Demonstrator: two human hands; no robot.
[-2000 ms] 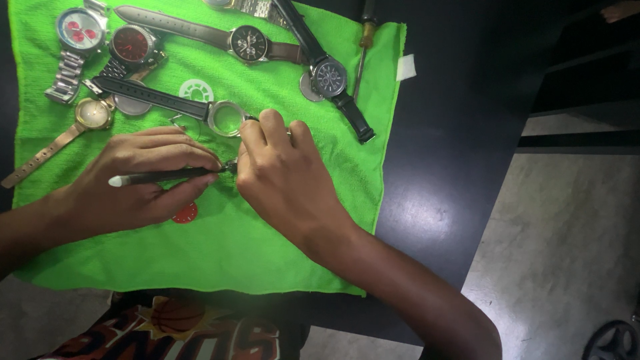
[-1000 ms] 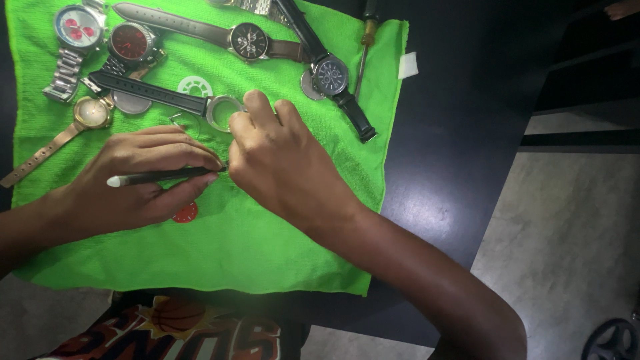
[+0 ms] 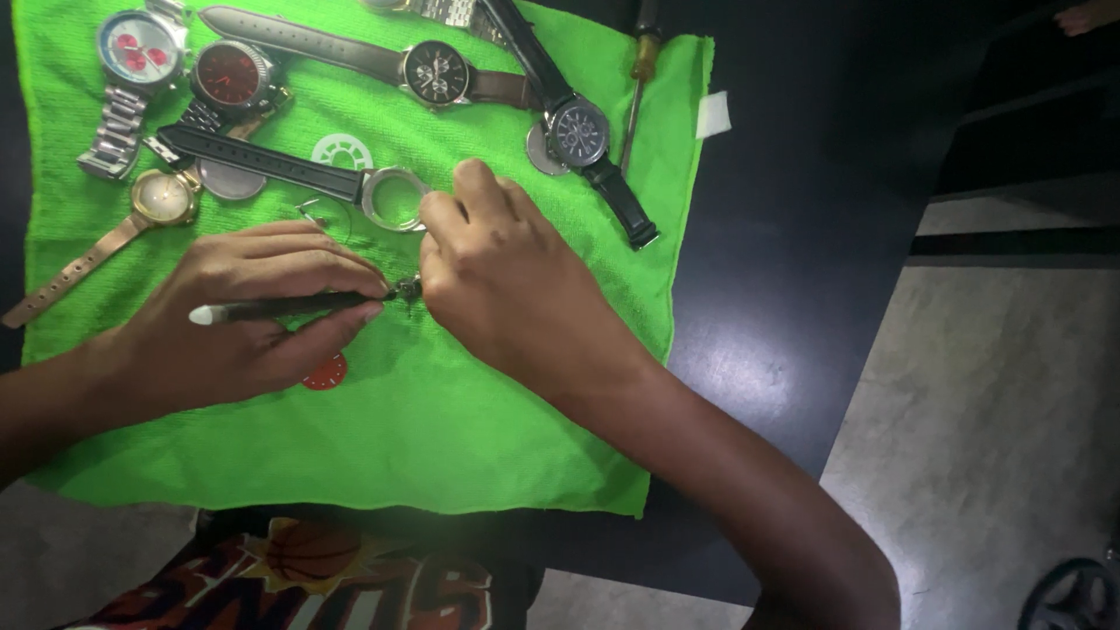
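My left hand (image 3: pixel 271 306) grips a slim dark pen-like tool (image 3: pixel 280 306) with a pale rounded end, its tip pointing right. At that tip a small metal watch part (image 3: pixel 408 287) sits between my two hands. The fingertips of my right hand (image 3: pixel 490 254) are bent down at this part; what they pinch is hidden. Just above lies an empty watch case (image 3: pixel 394 199) on a black strap (image 3: pixel 262 162), partly behind my right fingers. A red watch dial (image 3: pixel 325 372) shows below my left hand. A white ring (image 3: pixel 342 153) rests above the strap.
Several wristwatches lie on the green cloth (image 3: pixel 394 455), among them a steel one (image 3: pixel 140 48), a red-faced one (image 3: pixel 229 74), a gold one (image 3: pixel 164 198), and two dark-faced ones (image 3: pixel 436 73) (image 3: pixel 577 131). A screwdriver (image 3: pixel 644 61) lies near the cloth's right edge on a black table (image 3: pixel 787 219).
Between one second ago and now, my right hand has shifted slightly, and the small metal part shows between the hands again. My left hand and the tool have stayed in place.
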